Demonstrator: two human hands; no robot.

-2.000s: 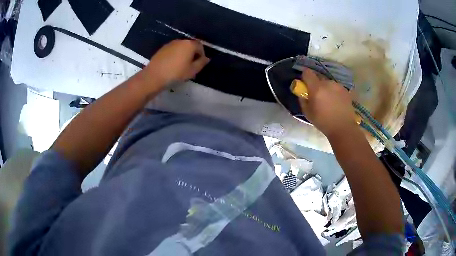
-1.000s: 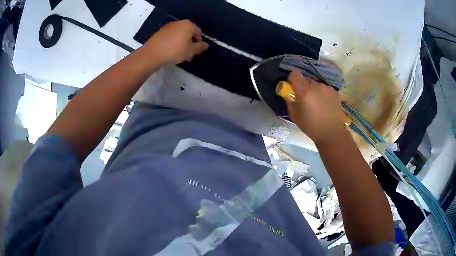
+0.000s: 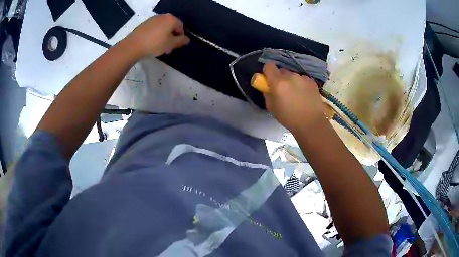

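Observation:
Two long black cut panels lie side by side on the white table with a pale line between them. My right hand grips the orange-yellow handle of the steam iron, whose dark pointed plate rests on the right part of the lower panel, tip to the left. My left hand is at the left end of the panels, fingertips pinched near the pale line; the tape between them is hidden. The black tape roll lies at the left, its thin tape running right until it passes behind my left forearm.
Smaller black cut pieces lie at the upper left. A brown scorch stain marks the cloth at right. Blue hoses run from the iron to the lower right. White scraps lie on the floor below the table edge.
The iron in my right hand has slid left along the lower panel. My left hand has moved left and up towards the panels' left end. More of the scorch stain shows.

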